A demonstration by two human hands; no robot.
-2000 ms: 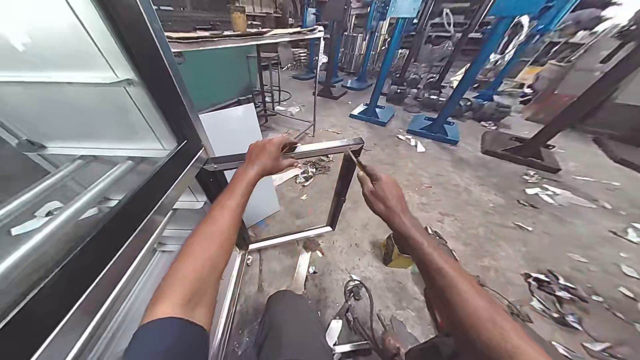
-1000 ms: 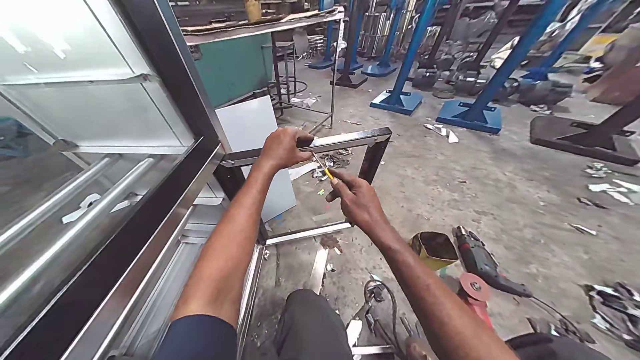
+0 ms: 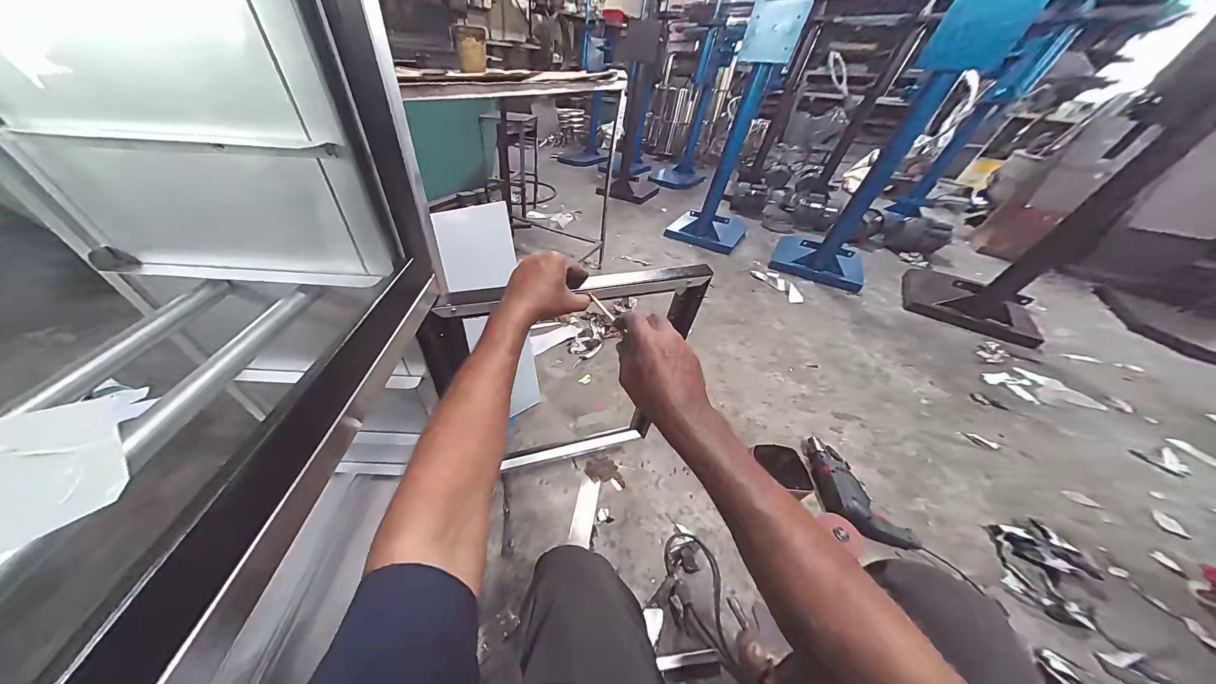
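Note:
A rectangular metal frame (image 3: 655, 278) projects from the side of a large metal-framed cabinet (image 3: 380, 370). My left hand (image 3: 543, 288) rests over the frame's top bar, its thumb and fingers bent at the bar's near side. Just to the right and slightly lower, my right hand (image 3: 662, 366) is closed on a thin, pencil-like tool (image 3: 601, 309), whose far end points up toward my left fingertips. The part of the tool inside my right fist is hidden.
A power drill (image 3: 845, 494), an open tin (image 3: 784, 467) and a red disc (image 3: 840, 534) lie on the floor at right, near cables and scraps. Blue posts on base plates (image 3: 705, 231) stand ahead, beside a table (image 3: 513, 87). A white panel (image 3: 475, 247) leans behind the frame.
Two seconds ago my right hand was at the frame's right corner; it has since moved left toward my left hand. The left hand stays on the top bar.

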